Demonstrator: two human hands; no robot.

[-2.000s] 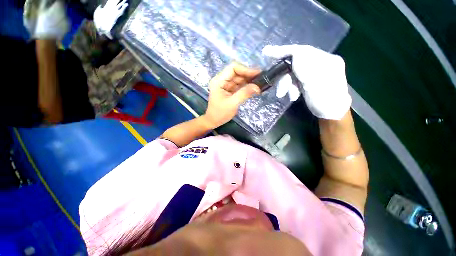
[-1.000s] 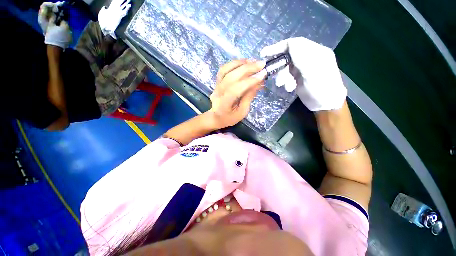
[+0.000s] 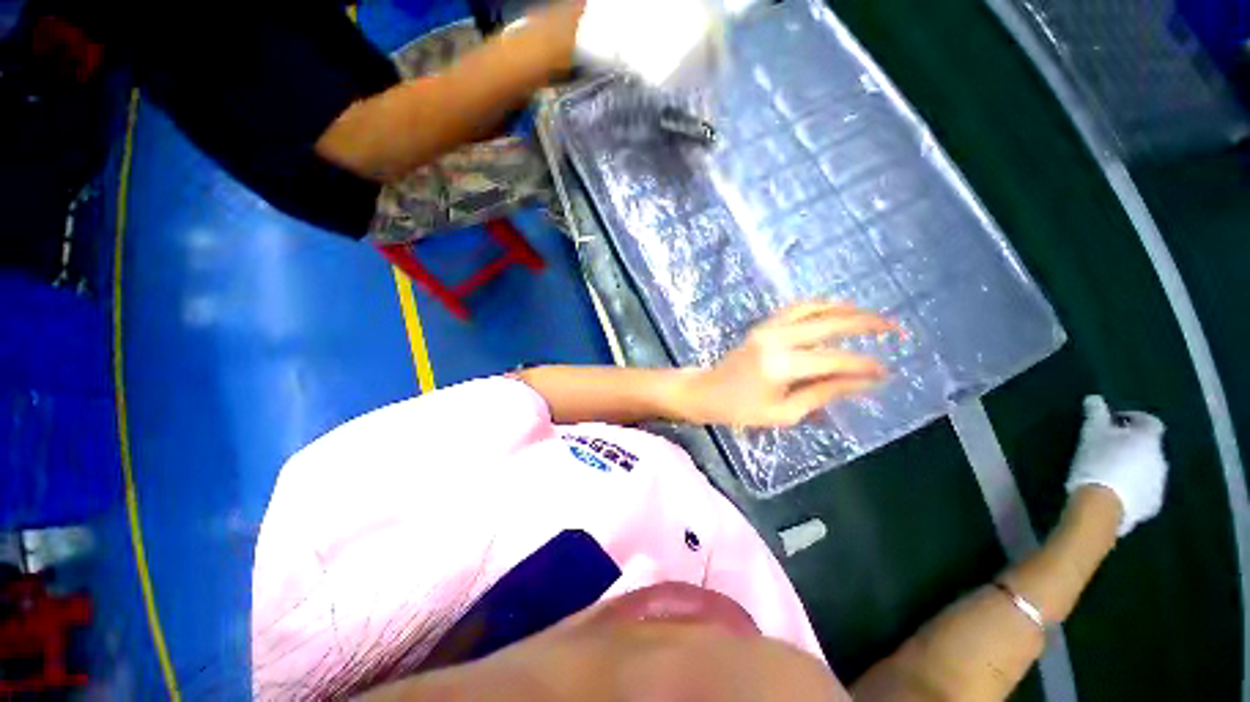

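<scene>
The plastic-wrapped tray [image 3: 891,233] lies on the dark green surface in front of me, its film wrinkled and glossy. My left hand [image 3: 788,368], bare and slightly blurred, is over the tray's near part with fingers apart and nothing visible in it. My right hand [image 3: 1121,464], in a white knit glove, is over the green surface to the right of the tray. A small dark spot shows at its fingers; whether it holds a part cannot be told. A dark cylindrical part [image 3: 688,126] is at the tray's far left, below another person's gloved hand.
Another person's white-gloved hand [image 3: 644,34] reaches over the tray's far left corner. A small pale clip [image 3: 802,535] lies at the bench edge near my body. A red stool [image 3: 473,268] stands on the blue floor at left. Pale strips [image 3: 998,473] cross the green surface.
My hands have parted; the dark part is no longer between them. My right hand has moved right, off the tray. The other person's hand now reaches over the tray. The view has shifted.
</scene>
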